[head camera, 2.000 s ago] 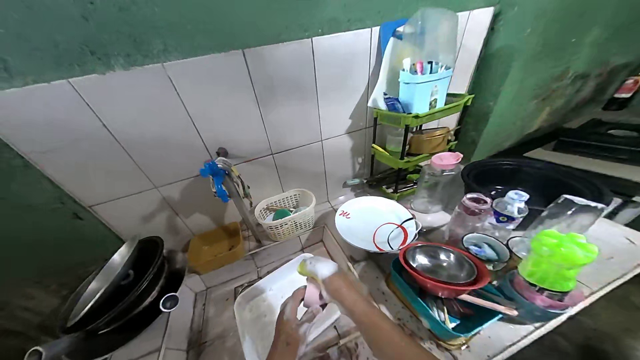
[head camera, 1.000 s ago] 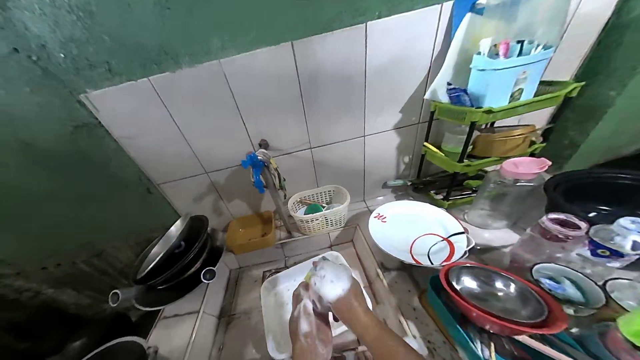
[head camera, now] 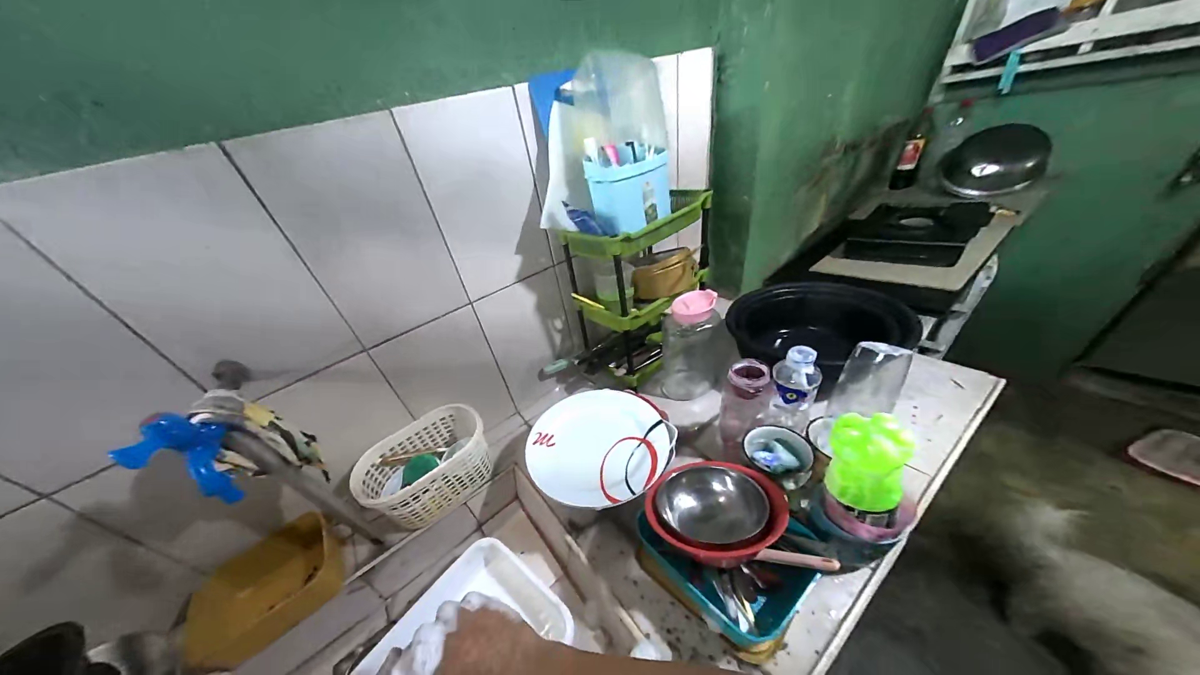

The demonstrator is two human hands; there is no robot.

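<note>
My right hand [head camera: 483, 637], its knuckles covered in white suds, is at the bottom edge, over a white plastic basin [head camera: 525, 581] in the tiled sink. The forearm comes in from the right. The fingers are mostly cut off by the frame, so whatever they hold is hidden. My left hand is not seen. A blue-handled tap [head camera: 183, 455] is on the wall to the left, above a yellow plastic container [head camera: 267, 595]. Beside the sink lie a cream perforated basket [head camera: 427, 469] and a white plate with red and black rings [head camera: 586, 450].
On the counter at right are a red bowl [head camera: 778, 520] holding a metal bowl [head camera: 712, 504], a teal tray [head camera: 773, 609] with cutlery, a pink-lidded jar [head camera: 692, 352], a bright green object [head camera: 870, 459] and a black basin [head camera: 825, 323]. Behind is a green rack [head camera: 619, 314]; farther right, a stove [head camera: 909, 239].
The view has turned right. Both soapy hands showed over the white basin before; now only my right hand shows, at the bottom edge.
</note>
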